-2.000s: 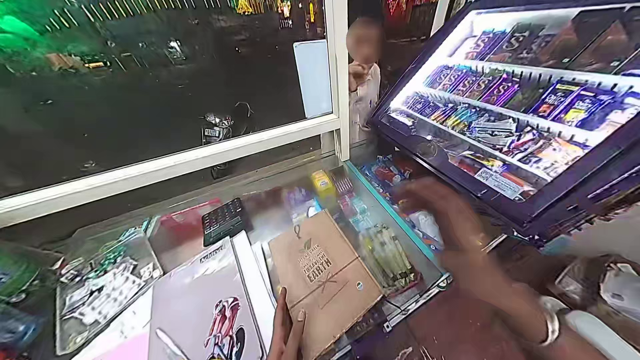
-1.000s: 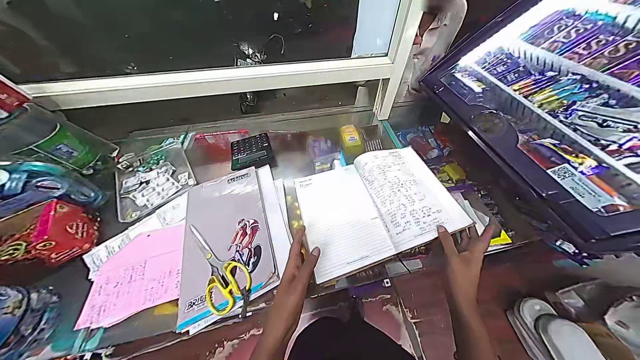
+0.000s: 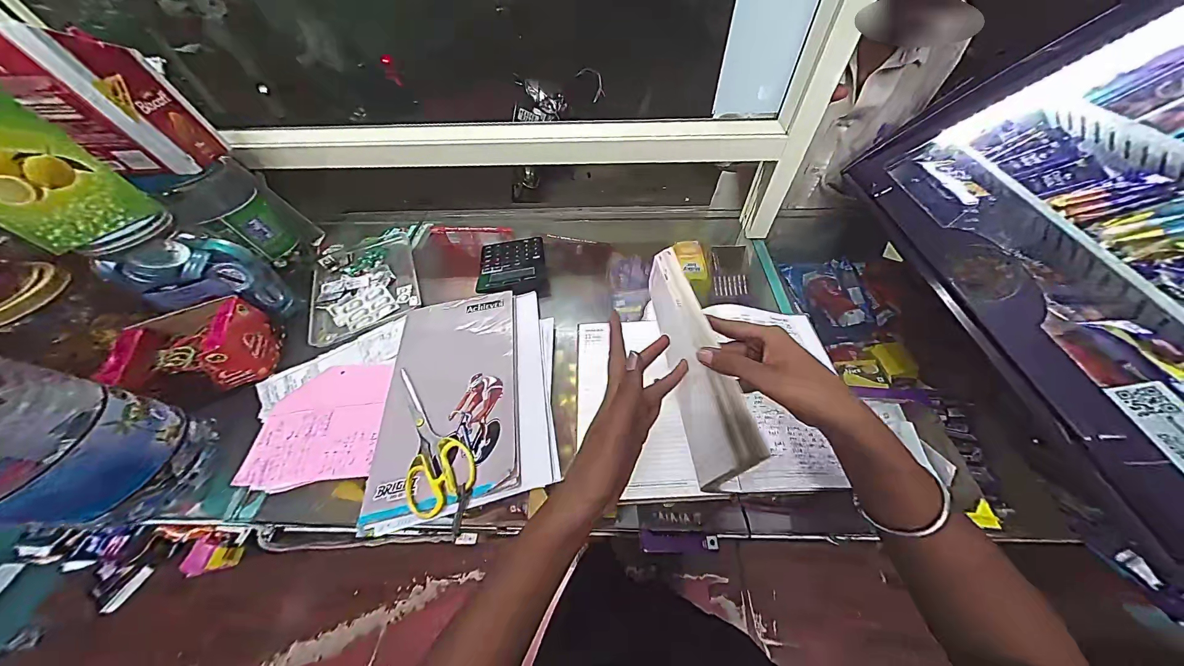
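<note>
An open notebook (image 3: 786, 444) with handwriting on its right-hand page lies on the glass counter. A thick stack of its pages (image 3: 708, 398) stands raised in the middle. My right hand (image 3: 777, 365), with a metal bangle at the wrist, pinches the right side of the raised pages between thumb and fingers. My left hand (image 3: 634, 398) has its fingers apart over the left page, close to the raised stack; whether its fingertips touch the stack is unclear. To the left, yellow-handled scissors (image 3: 439, 472) rest on a grey notebook (image 3: 444, 370) with a cyclist on the cover.
Pink paper (image 3: 319, 430) lies left of the grey notebook. Behind stand a calculator (image 3: 511, 265) and a clear tray of small packets (image 3: 363, 291). Jars and a red box (image 3: 199, 347) crowd the left. A lit snack display (image 3: 1017, 314) stands at right; a person (image 3: 860, 111) is beyond the window frame.
Two seconds ago the notebook was closed; one second ago it lay open with a hand at each side. Now a stack of pages is lifted, and my right hand has moved up onto it.
</note>
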